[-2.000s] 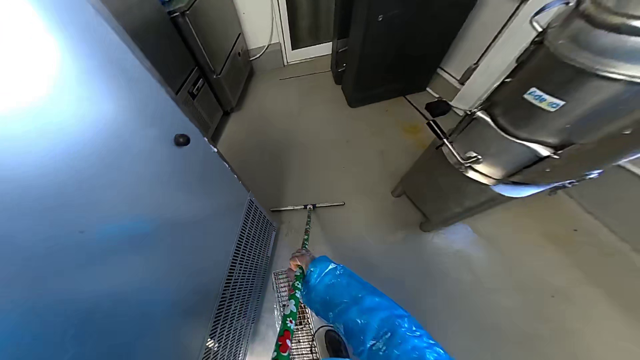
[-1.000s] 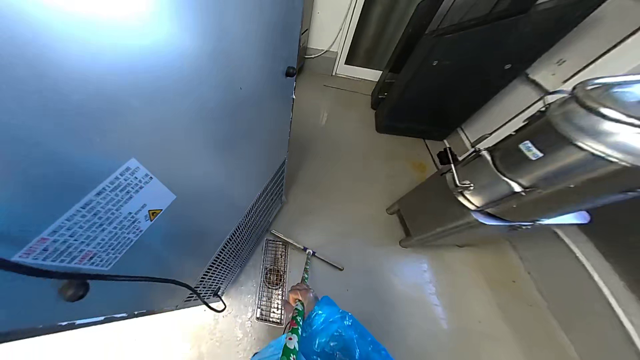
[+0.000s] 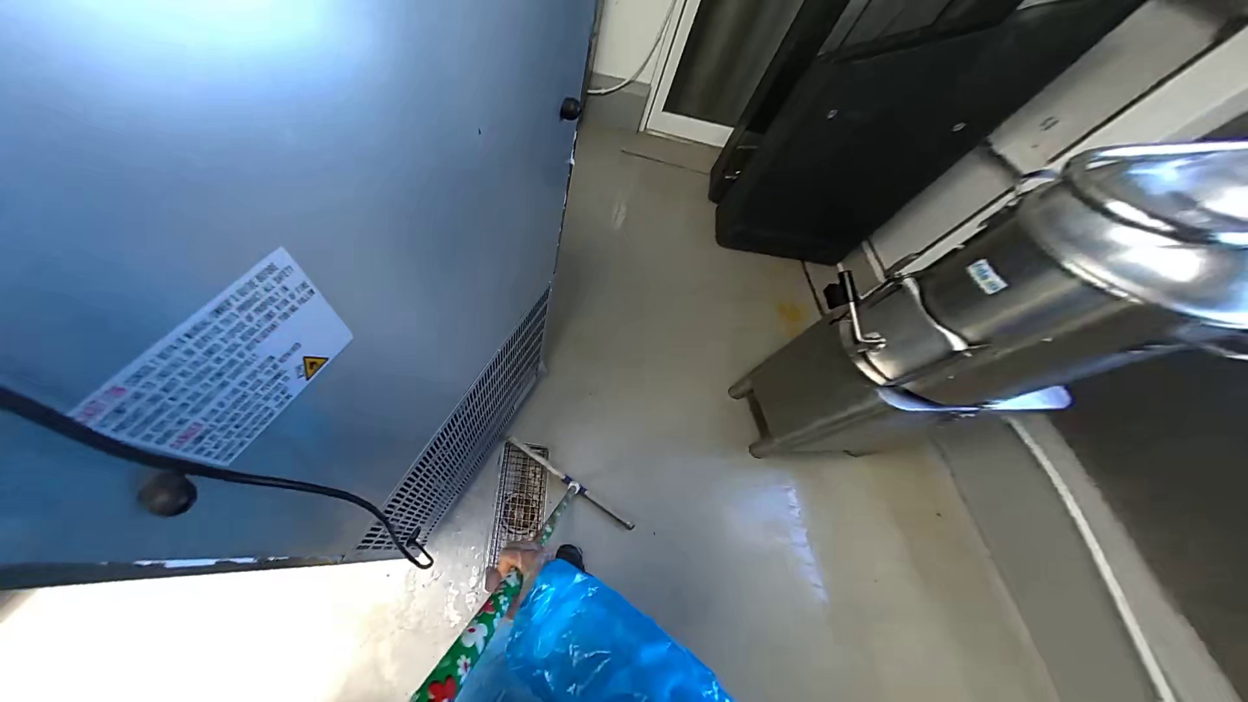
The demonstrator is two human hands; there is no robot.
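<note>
My right hand (image 3: 517, 564), below a blue plastic sleeve (image 3: 595, 643), is closed around the green flower-patterned pole of a floor squeegee (image 3: 473, 634). The pole runs from the bottom edge up to the squeegee head (image 3: 600, 505). That head lies slantwise, its left end over a metal drain grate (image 3: 519, 497) and its right part on the grey floor (image 3: 673, 390). A dark shoe tip (image 3: 570, 556) shows beside the hand. My left hand is out of view.
A large metal cabinet (image 3: 390, 195) with a vented lower panel (image 3: 468, 439) and a hanging black cable (image 3: 283, 483) fills the left. A stainless steel machine on legs (image 3: 936, 322) stands right. A black unit (image 3: 858, 136) and a white-framed door (image 3: 673, 122) are at the back.
The squeegee head has turned from lying straight across to slanting, and one end now reaches over the drain grate. The right hand keeps its hold on the pole. The view has shifted.
</note>
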